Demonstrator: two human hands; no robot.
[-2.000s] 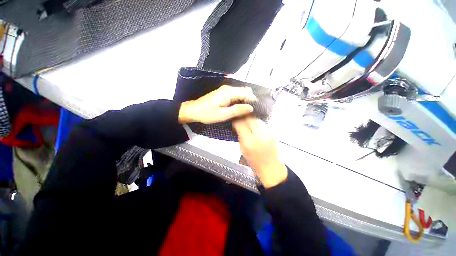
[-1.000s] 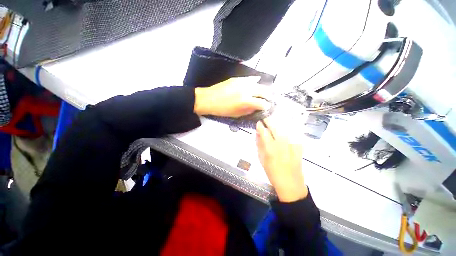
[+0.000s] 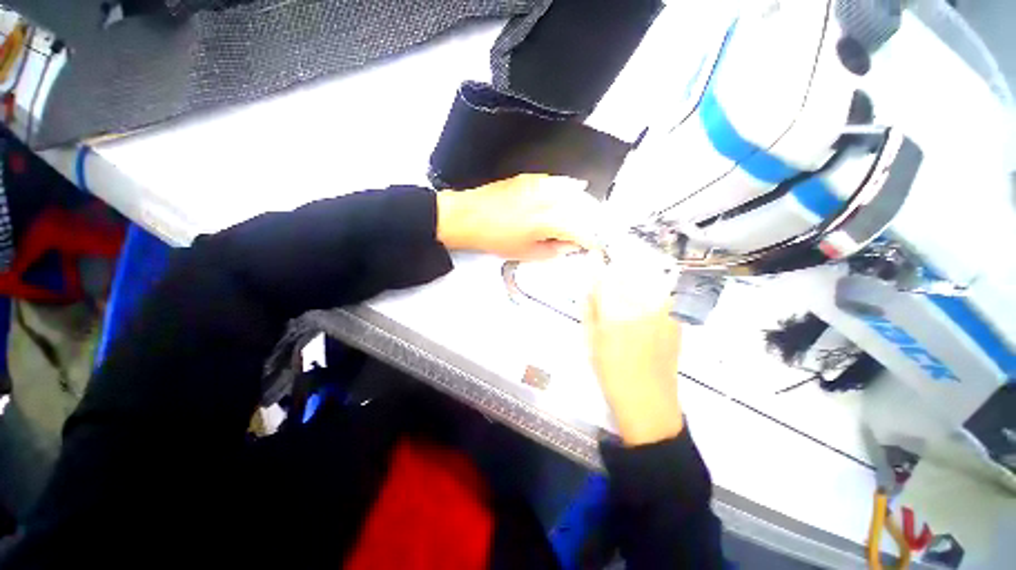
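Observation:
The black panel [image 3: 535, 147] lies folded on the table at the left of the sewing machine [image 3: 769, 145], with a thin checked edge showing along its fold. My left hand [image 3: 518, 215] lies on the near end of the panel, fingertips close to the presser foot area [image 3: 657, 239]. My right hand [image 3: 633, 351] is just in front of the needle area, its fingertips almost meeting my left ones. Glare washes out both sets of fingertips, so whether they pinch the cloth is hidden.
Checked panels [image 3: 301, 56] lie along the far left of the table. A brown tab [image 3: 536, 377] is near the ruler-marked front edge [image 3: 468, 384]. A black thread tangle [image 3: 822, 351] lies beside the machine. Orange-handled scissors [image 3: 887, 534] are at the right end.
The black panel has moved away from me and its checked near part no longer shows. My right hand has moved right to the needle area, uncovering the brown tab. My left hand has shifted right.

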